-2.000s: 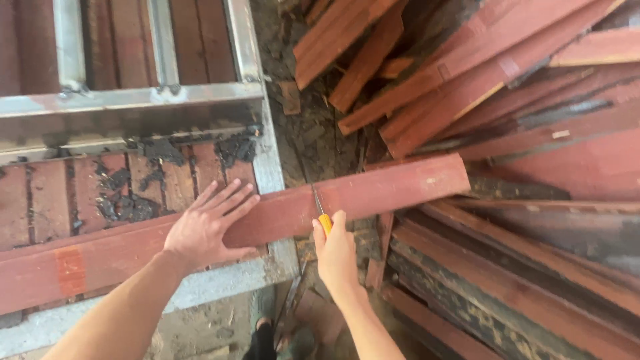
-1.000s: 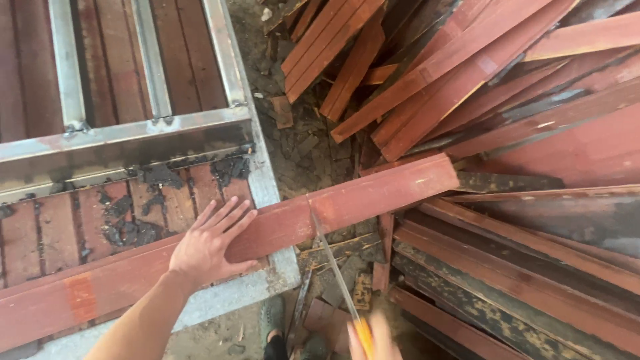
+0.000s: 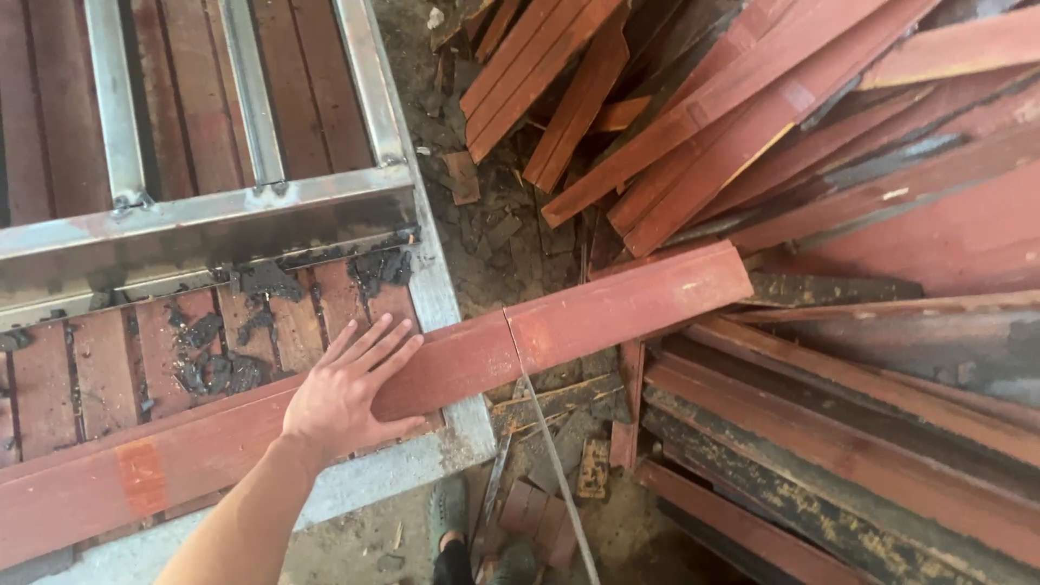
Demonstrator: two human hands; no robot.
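Observation:
A long red-painted wooden board [image 3: 455, 357] lies across the corner of a slatted metal-framed table [image 3: 455, 398], its right end jutting past the frame. My left hand [image 3: 345, 398] presses flat on the board with fingers spread. A thin saw blade [image 3: 556, 463] meets the board's lower edge, and a narrow cut line runs across the board there. The blade runs down out of the bottom of the view. My right hand and the saw's handle are outside the frame.
Stacked red and dark boards [image 3: 812, 414] fill the right side, with more planks [image 3: 691, 122] fanned out above. Steel bars [image 3: 252, 97] stand on the table beside black flaky scraps [image 3: 219, 357]. Two shoes [image 3: 449, 504] and wood offcuts [image 3: 540, 516] show on the ground below.
The right hand, earlier seen on the saw's yellow handle, has moved down out of view. The cut line now spans the board. The left hand remains on the board.

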